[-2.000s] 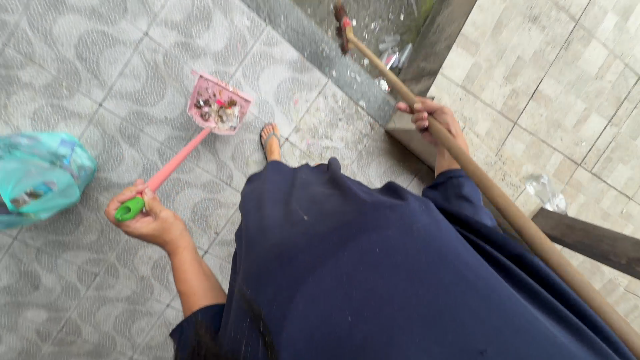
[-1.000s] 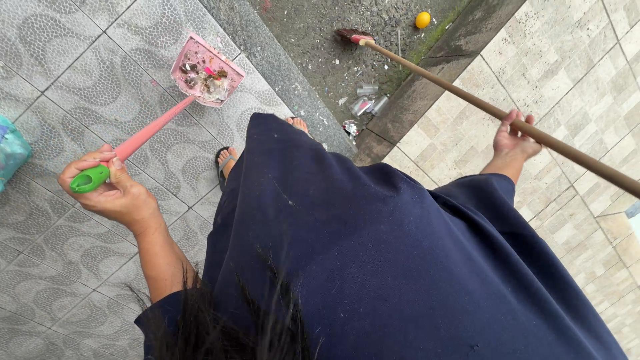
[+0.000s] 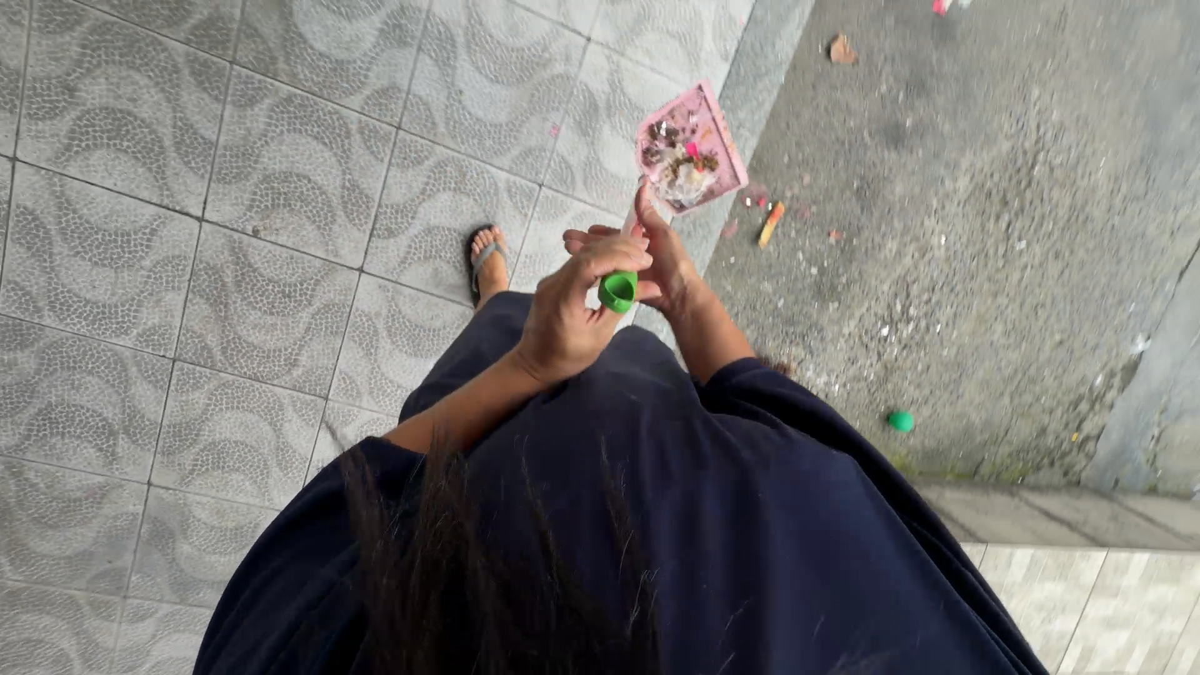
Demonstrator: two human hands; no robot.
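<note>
My left hand (image 3: 583, 305) is closed round the handle of a pink dustpan, just below its green end cap (image 3: 618, 292). My right hand (image 3: 664, 253) is beside it at the handle, thumb pointing toward the pan; whether it grips or only touches the handle I cannot tell. The pink dustpan (image 3: 725, 169) lies beyond both hands, over the raised tile edge, with dirt, crumpled plastic and a bright pink scrap in it. No broom handle shows in my right hand.
Patterned grey tiles (image 3: 272, 225) lie to the left, with my sandalled foot (image 3: 487, 258). On the rough concrete (image 3: 937, 234) to the right are an orange-yellow scrap (image 3: 772, 225), a dry leaf (image 3: 842, 50), a green ball (image 3: 901, 421) and small bits. A low kerb (image 3: 1050, 515) borders pale tiles.
My right hand, on the wooden broom handle before, has come to the dustpan handle beside my left hand. The broom is out of sight. The view has turned and shifted.
</note>
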